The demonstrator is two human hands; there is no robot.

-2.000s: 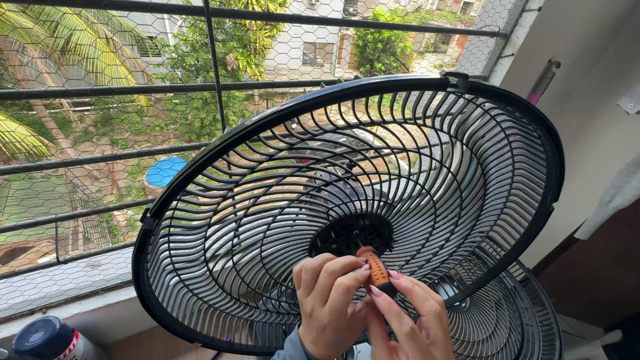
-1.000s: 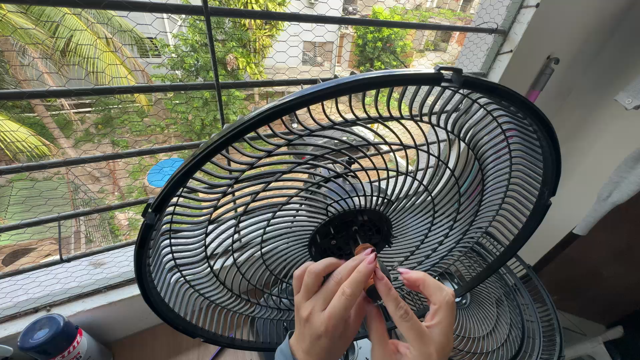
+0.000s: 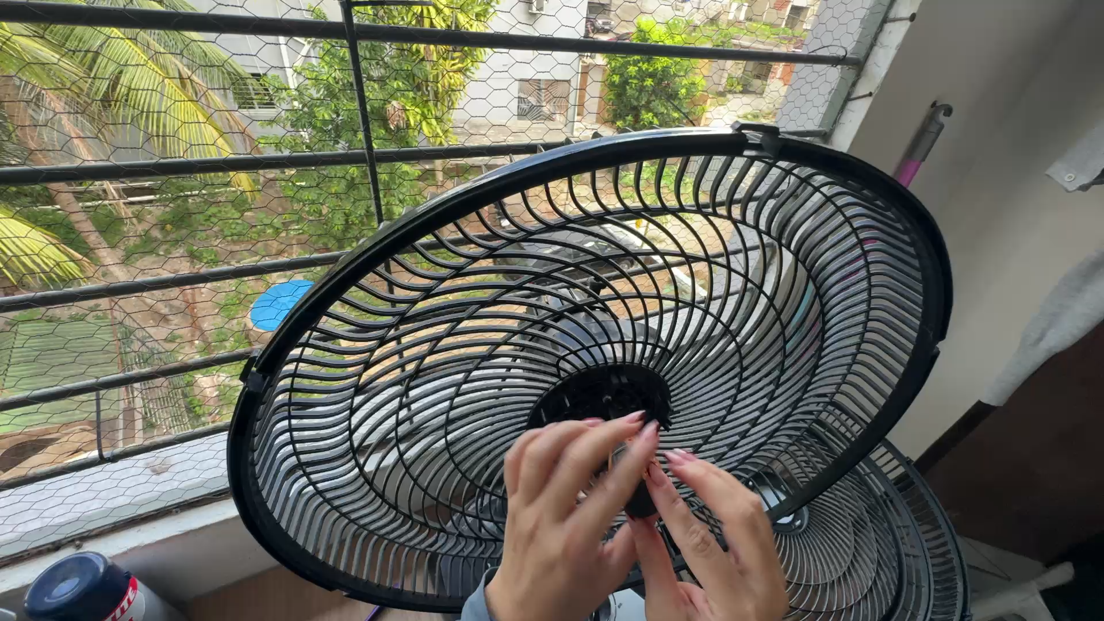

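A black fan grille point(image 3: 483, 345) with curved ribs stands tilted in the middle of the view, its round hub point(image 3: 604, 392) just beyond my fingers. My left hand point(image 3: 569, 509) and my right hand point(image 3: 716, 535) meet in front of the hub. Between their fingertips is a small screwdriver handle point(image 3: 640, 498), dark at its near end with a bit of orange showing; most of it is hidden by my fingers. Its tip cannot be seen.
Behind the grille runs a window with black bars point(image 3: 190, 164) and wire mesh. A second fan grille point(image 3: 845, 543) lies at the lower right. A dark-capped container point(image 3: 82, 591) stands at the lower left. A pole with a hooked end point(image 3: 923, 142) leans by the right wall.
My fingers have shifted on the screwdriver handle and now cover most of its orange part, which showed plainly two seconds ago. The grille stays nearly where it was.
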